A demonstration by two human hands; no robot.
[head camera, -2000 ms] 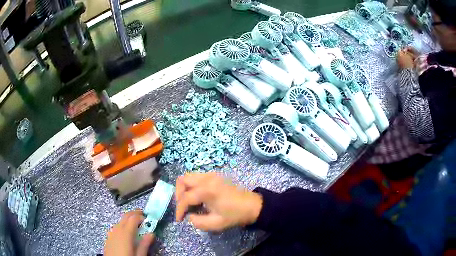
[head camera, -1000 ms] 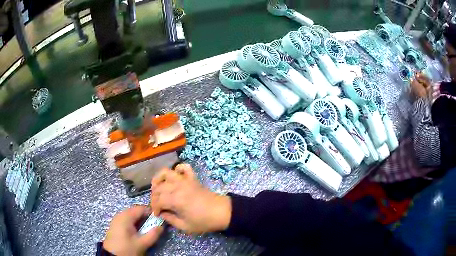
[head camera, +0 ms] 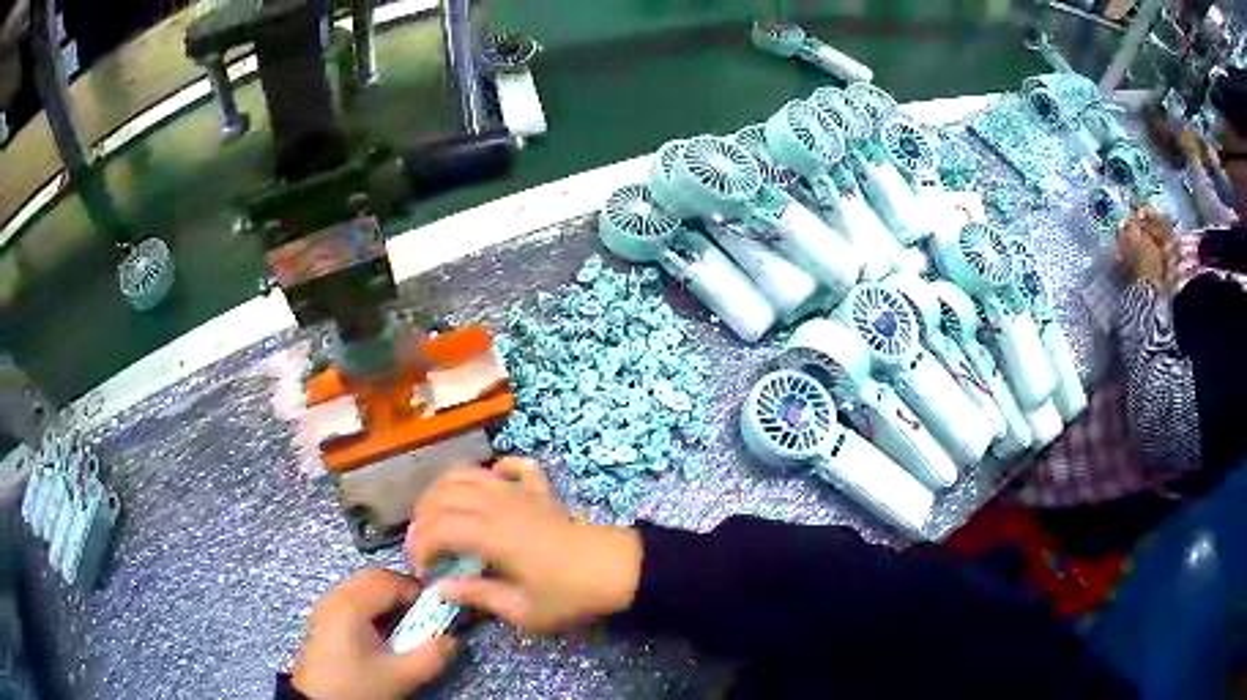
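Observation:
A pale mint fan housing piece (head camera: 427,618) is held between my two hands, in front of the press. My left hand (head camera: 363,643) grips its near end. My right hand (head camera: 513,547) closes over its far end and hides most of it. Whether a small fitting is between my right fingers cannot be told. The press fixture (head camera: 410,397), an orange block with pale pads, stands just beyond my hands under the dark green press (head camera: 328,233). A loose heap of small mint fittings (head camera: 609,383) lies right of the fixture.
Part-assembled fan units (head camera: 875,472) are piled on the right. Handle shells (head camera: 69,513) stand in a row at far left. The green conveyor (head camera: 588,89) behind carries scattered fans. A co-worker's hands (head camera: 1146,249) and patterned sleeve are at the right edge.
My right hand has come left onto the mint piece, which was in plain view in my left hand two seconds ago. The camera view has shifted. In the last second my hands have barely moved.

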